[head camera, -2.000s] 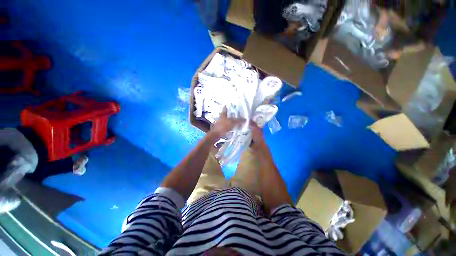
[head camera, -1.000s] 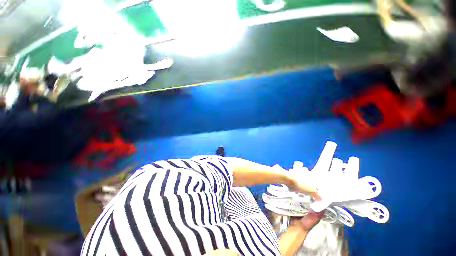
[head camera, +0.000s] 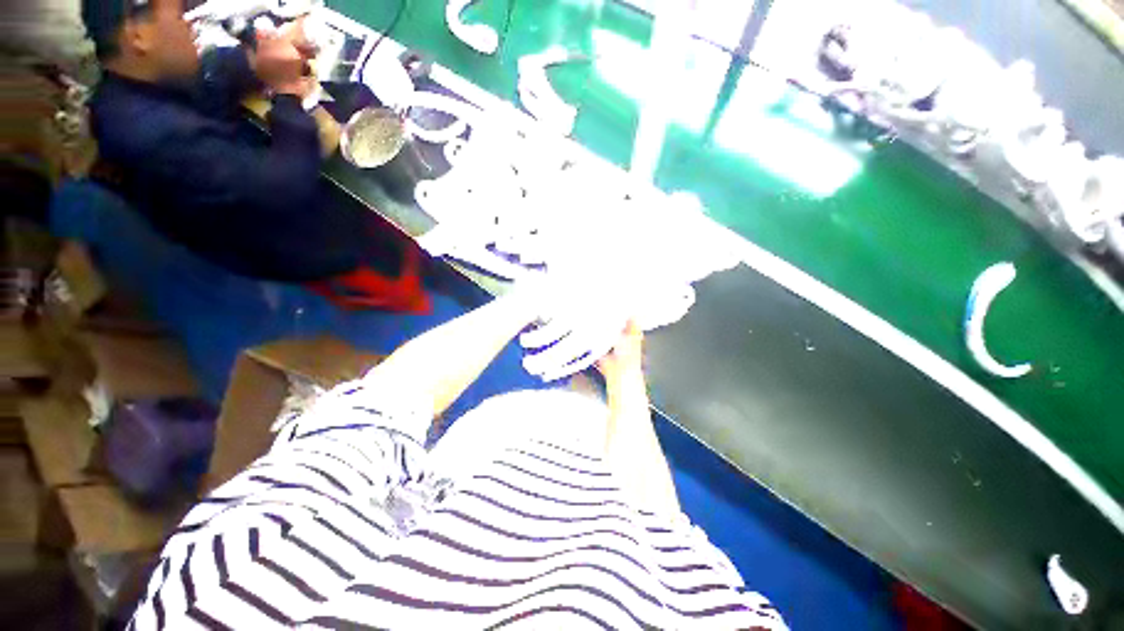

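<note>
A bundle of white curved housing shells (head camera: 579,323) is between my two hands at the bench edge. It meets a bright, overexposed pile of loose shells (head camera: 493,203) on the bench, so their boundary is hard to see. My left hand (head camera: 524,302) is at the bundle's left side, washed out by glare, its fingers not clear. My right hand (head camera: 623,350) is closed around the lower right side of the bundle.
A seated person in dark clothes (head camera: 210,173) works at the upper left beside a round container (head camera: 372,137). The green belt (head camera: 863,222) carries spaced curved parts. One shell (head camera: 1066,586) lies on the bench at lower right. A carton (head camera: 265,394) and red stool (head camera: 382,286) stand below.
The view has turned from the floor cartons to the bench. My hands have carried the bundle of shells from over the floor to the bench edge beside the pile.
</note>
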